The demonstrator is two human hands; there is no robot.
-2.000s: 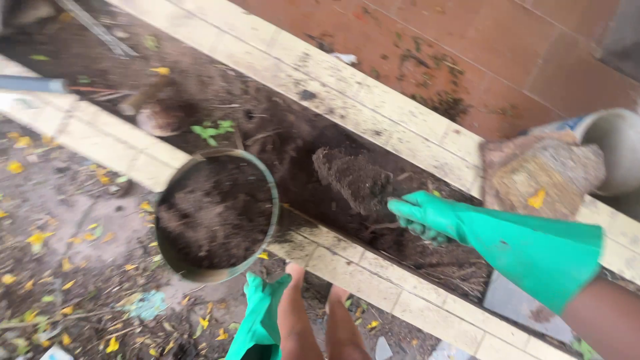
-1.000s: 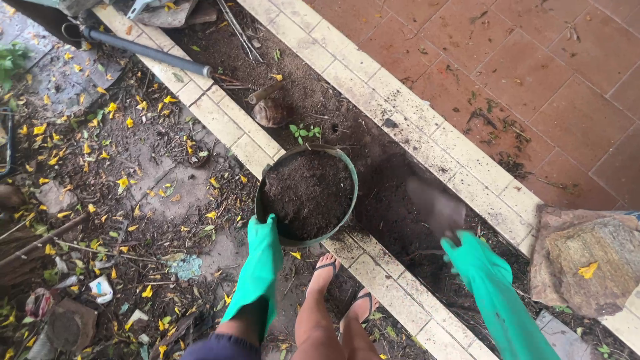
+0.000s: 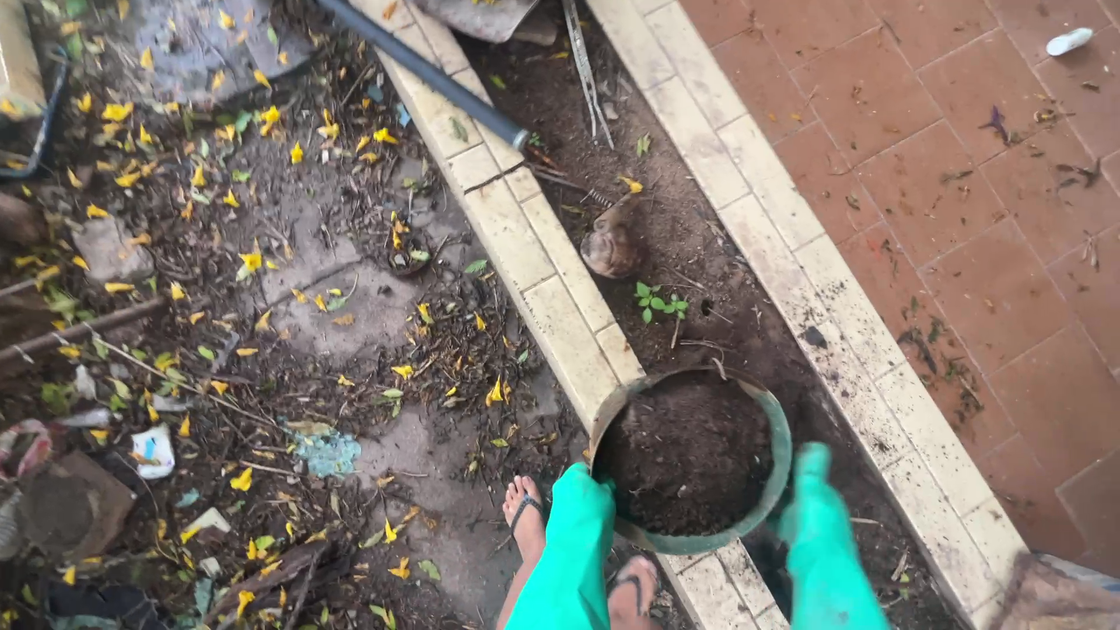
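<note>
A round green pot (image 3: 773, 503) full of dark soil (image 3: 691, 451) rests over the tiled edging and the planting bed. My left hand (image 3: 584, 503), in a green rubber glove, grips the pot's left rim. At the pot's right side is my right hand (image 3: 807, 503), gloved the same way and blurred; whether it touches the rim is hard to tell. Beyond the pot, a small green seedling (image 3: 658, 302) grows in the bed near a brown rounded object (image 3: 611, 251).
Cream tiled edgings (image 3: 560, 289) border the bed, with a terracotta tile floor (image 3: 971, 219) at right. A grey pipe (image 3: 429, 70) crosses the left edging. Thin metal rods (image 3: 584, 74) lie in the bed. My sandalled foot (image 3: 525, 516) stands on littered ground at left.
My right hand has moved from over the soil of the bed to the pot's right side. My left hand, below the pot two seconds ago, has come onto its rim. The view has shifted left.
</note>
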